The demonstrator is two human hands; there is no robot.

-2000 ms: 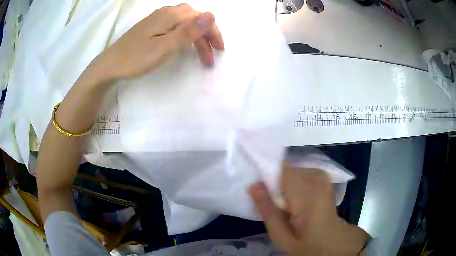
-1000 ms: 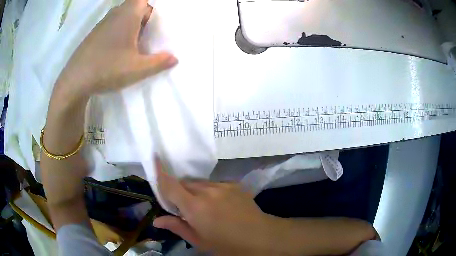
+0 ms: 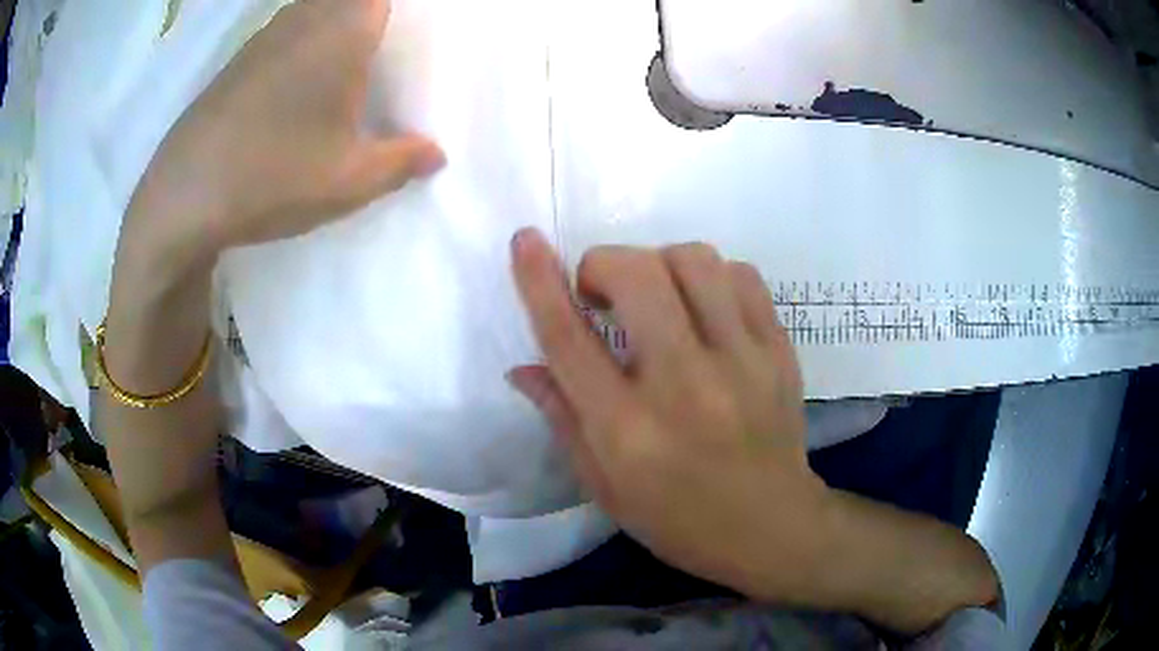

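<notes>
White cloth (image 3: 369, 305) lies over the left part of the white table and hangs over its front edge. Its straight right edge runs up and down near the middle. My left hand (image 3: 261, 153) lies on the cloth at the upper left, thumb spread, with its fingertips partly cut off by the top edge. My right hand (image 3: 686, 407) is at the cloth's right edge, over the ruler markings. Its index finger points up along the edge, its thumb is low beside the cloth and its other fingers are curled. No grip on the cloth shows in either hand.
The sewing machine's white bed (image 3: 890, 64), with a dark worn patch, is at the upper right. The printed ruler (image 3: 941, 312) runs along the table front. More white cloth (image 3: 64, 254) lies far left. A yellow-framed stand (image 3: 76, 534) is lower left, a grey metal surface (image 3: 1055, 471) lower right.
My right hand has moved up and right from the front edge onto the table, letting go of the gathered cloth. The cloth now lies flatter and wider. My left hand has barely moved since one second ago.
</notes>
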